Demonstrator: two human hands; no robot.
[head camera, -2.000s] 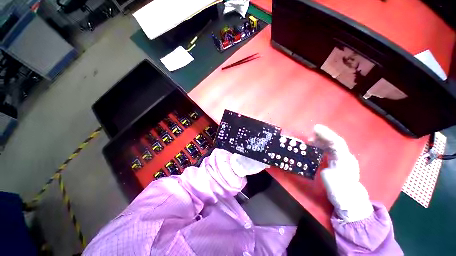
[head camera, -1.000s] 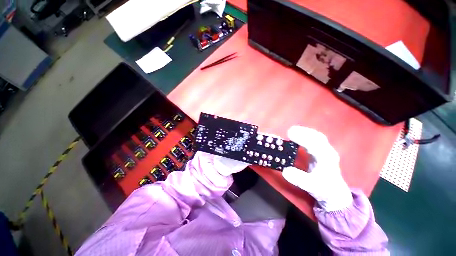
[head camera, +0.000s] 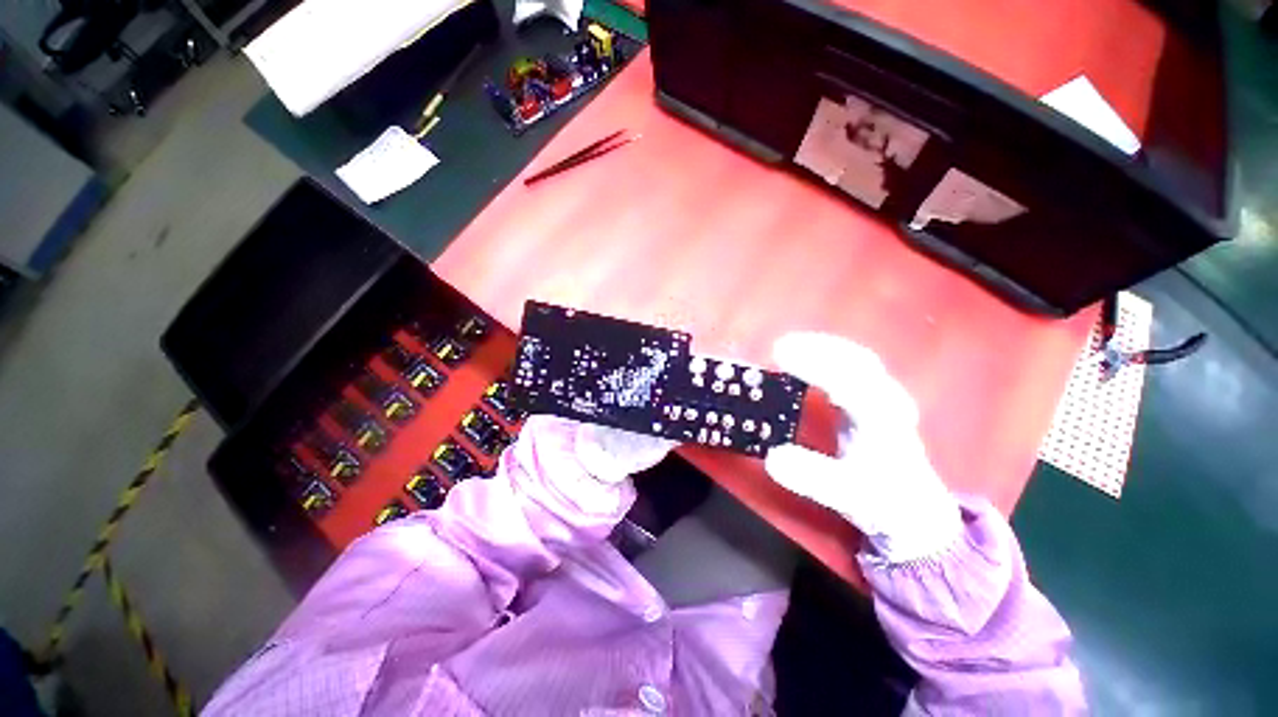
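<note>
A black circuit board (head camera: 659, 383) is held above the red mat, its flat face with silvery solder joints turned up toward me. My left hand (head camera: 603, 446), in a white glove, is under the board's left part and holds it; its fingers are mostly hidden beneath the board. My right hand (head camera: 862, 448), also gloved in white, is at the board's right end, with finger and thumb at its two long edges.
A low black tray (head camera: 252, 490) with rows of boards is at left. A high black bin (head camera: 757, 126) stands behind the mat (head camera: 631, 238). Tweezers (head camera: 582, 157), a paper slip (head camera: 387, 164) and another board (head camera: 561, 81) lie beyond. Cutters (head camera: 1152, 353) lie on a dotted sheet (head camera: 1093, 420).
My right hand has closed in from beside the board's right end to its edges. The board stays solder side up. The whole scene has shifted left and slightly up as the camera turned.
</note>
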